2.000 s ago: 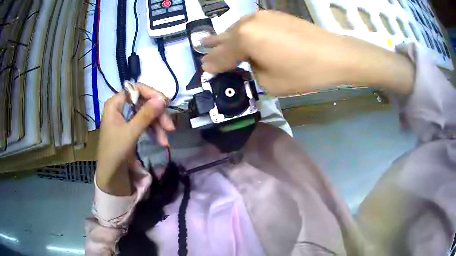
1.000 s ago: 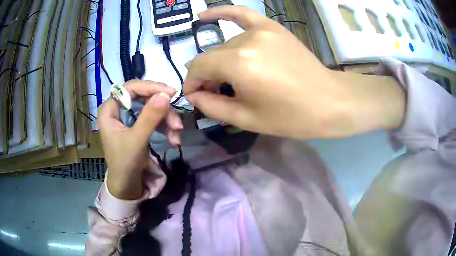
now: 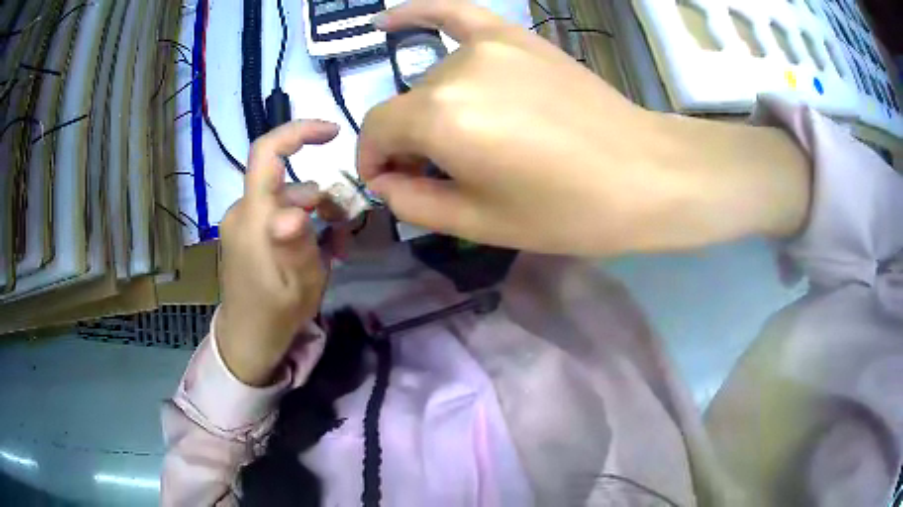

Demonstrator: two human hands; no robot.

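My left hand [image 3: 282, 233] holds the small whitish connector [image 3: 347, 198] between its fingers, left of the fixture. My right hand [image 3: 475, 139] is beside it with thumb and index finger pinched together on thin lead wires [image 3: 368, 192] at the connector's tip. Whether the wires sit inside the connector is too small to tell. The test fixture [image 3: 465, 259] is mostly hidden under my right hand; only its black base and a bit of green show. The round sensor or lens [image 3: 418, 57] is partly covered by my right hand.
The handheld meter [image 3: 345, 28] lies at the top centre, cut off by the edge. A coiled black cable [image 3: 253, 74] runs down beside blue tape [image 3: 200, 129]. Stacked filled trays [image 3: 89, 149] stand at left with wires hanging out. A white foam tray [image 3: 752, 59] lies at upper right.
My right hand has come down from the lens to in front of the fixture, thumb and finger pinched. My left hand has brought the connector right, against my right fingertips.
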